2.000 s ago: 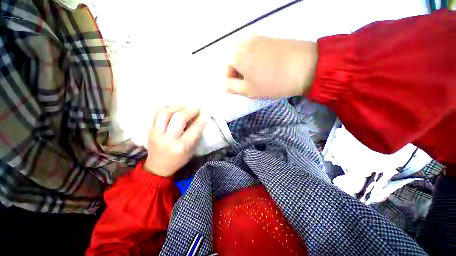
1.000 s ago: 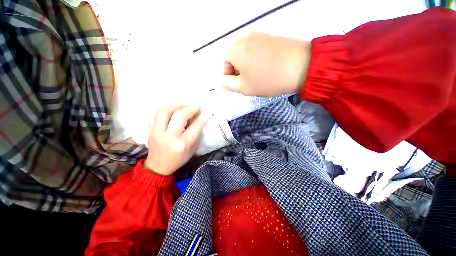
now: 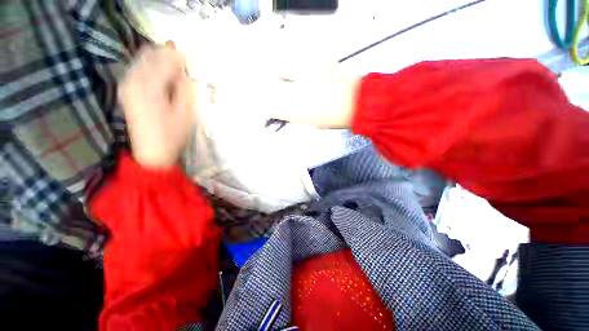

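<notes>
The white lining [image 3: 252,174] lies overexposed over the table's near edge in front of me. The beige plaid shell [image 3: 48,123] is heaped at the left. My left hand [image 3: 158,97] is blurred at the border between the plaid and the white fabric; whether its fingers grip cloth cannot be told. My right hand [image 3: 310,100] is over the white fabric at centre, its fingers washed out by glare. A small dark thing, perhaps the thread snips [image 3: 276,123], shows beside the right hand; its hold cannot be told.
A black rectangular object [image 3: 305,6] is at the top edge. A thin dark rod or seam line [image 3: 410,28] runs diagonally across the white table. Scissors with green and yellow handles [image 3: 568,32] are at the top right. White and plaid fabric [image 3: 478,223] lies at the lower right.
My left hand has moved up and left from the lining's near edge to beside the plaid. My right hand appears lower and further left. The view has shifted, showing the black object and more of the scissors.
</notes>
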